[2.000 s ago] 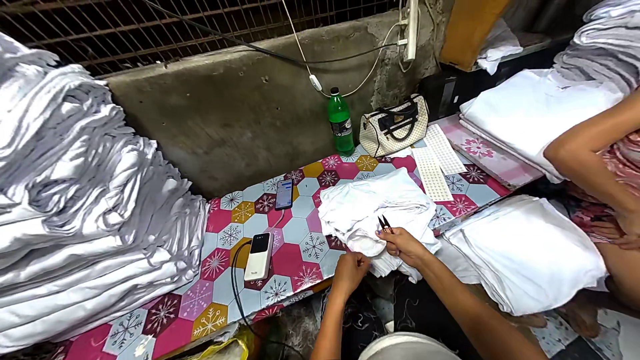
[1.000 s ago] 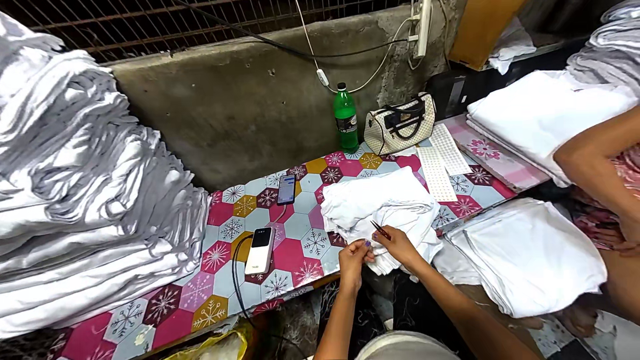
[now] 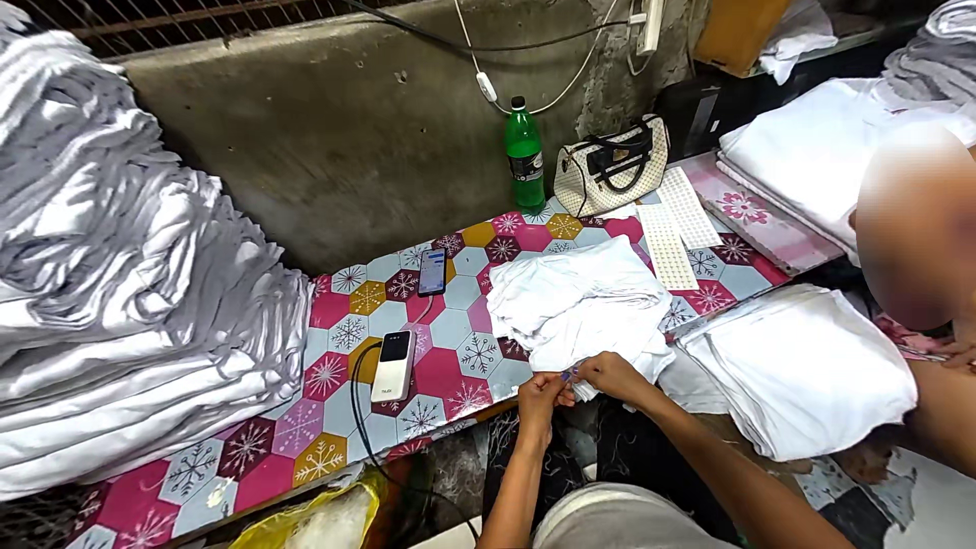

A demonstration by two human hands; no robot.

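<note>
A pile of white cloth garments (image 3: 587, 297) lies on the patterned table covering in front of me. At its near edge my left hand (image 3: 543, 390) and my right hand (image 3: 610, 375) meet, fingers pinched close together. A small purple-blue thing (image 3: 566, 375) shows between the fingertips, too small to name. My left hand pinches at it and the edge of white cloth beside it. The right hand's fingers are curled; a thin dark tool seen in it earlier is hidden now.
A tall heap of white cloth (image 3: 137, 305) stands at left. A power bank (image 3: 393, 366), a phone (image 3: 432, 271), a green bottle (image 3: 524, 160), a handbag (image 3: 614, 168) and sticker sheets (image 3: 669, 248) lie around. At right, another person sits beside folded white cloth (image 3: 801, 366).
My hands have come together at the near edge of the cloth. The thin dark tool, upright in my right hand two seconds ago, no longer shows.
</note>
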